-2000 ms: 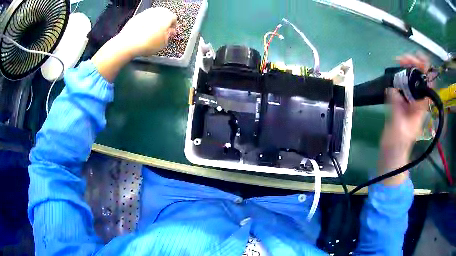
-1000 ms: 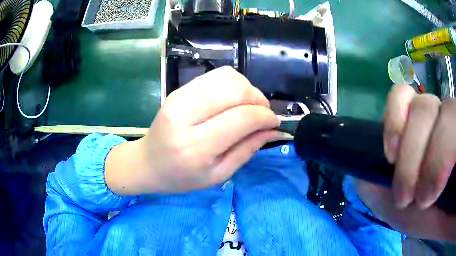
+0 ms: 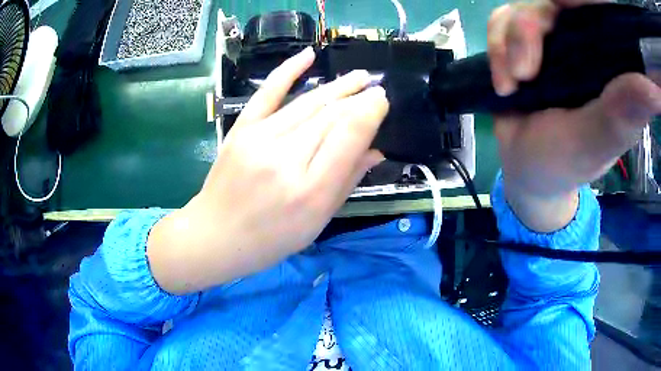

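The white housing (image 3: 470, 138) with the glossy black block (image 3: 409, 94) in it lies in front of me. My left hand (image 3: 290, 156) is over the block's left half, fingers spread a little; whether a small piece is under the fingertips is hidden. My right hand (image 3: 551, 109) holds the black electric screwdriver (image 3: 569, 54) nearly level, its front end over the block's right side. No bit or screw shows at its tip. A round black part (image 3: 281, 29) sits at the block's upper left. A white strap (image 3: 436, 206) hangs over the housing's front edge.
The screw tray (image 3: 154, 64) stands at the upper left, beside dark parts (image 3: 76, 90). A white fan (image 3: 13, 51) is at the far left. The green mat's pale front edge (image 3: 94, 215) runs below. A black cord (image 3: 572, 253) crosses at the lower right.
My left hand has moved from the screwdriver's tip onto the block. The screwdriver has moved up, from in front of the housing to over its right side. Earlier my left hand was at the screw tray.
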